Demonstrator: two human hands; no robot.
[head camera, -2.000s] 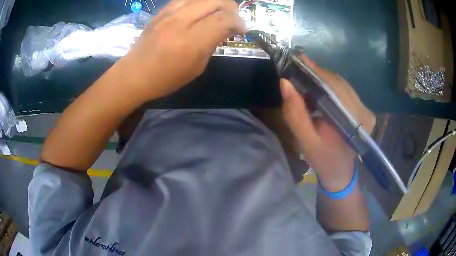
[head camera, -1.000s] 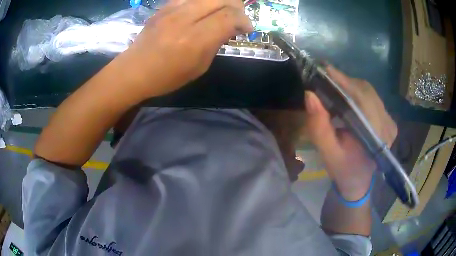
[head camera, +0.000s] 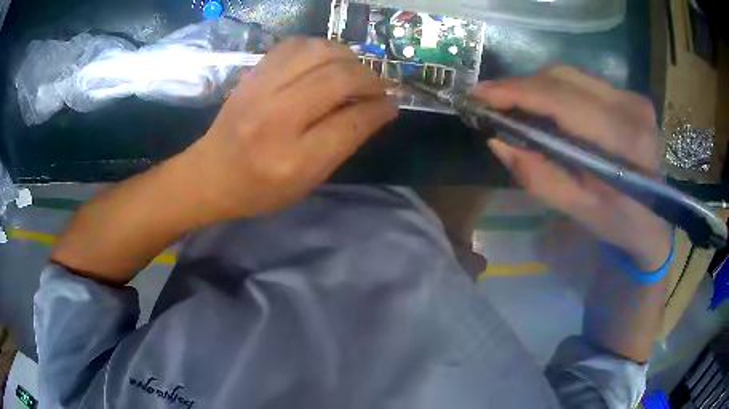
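A white or clear socket housing (head camera: 482, 48) lies at the top centre with a green circuit board (head camera: 432, 49) inside. My right hand (head camera: 579, 144) holds a dark soldering iron (head camera: 591, 160) with a silvery grey tube along it. Its tip end is over the housing's near side; the very tip is hard to make out. My left hand (head camera: 308, 120) is at the housing's near left corner, fingertips together. Whether they pinch a small part cannot be seen. A blue part (head camera: 411, 70) shows by the metal contact strips (head camera: 438, 76).
A clear plastic bag (head camera: 136, 72) with a white power cord lies at the left on the dark mat (head camera: 96, 152). A blue disc part (head camera: 213, 9) is at the top left. Silvery scraps (head camera: 689, 148) lie on a cardboard tray (head camera: 655, 56) at the right. A clear hood edge is at the top.
The iron has swung to a flatter angle, and my right hand has moved right and up. The housing shows more fully and slightly lower. My left hand has dropped slightly.
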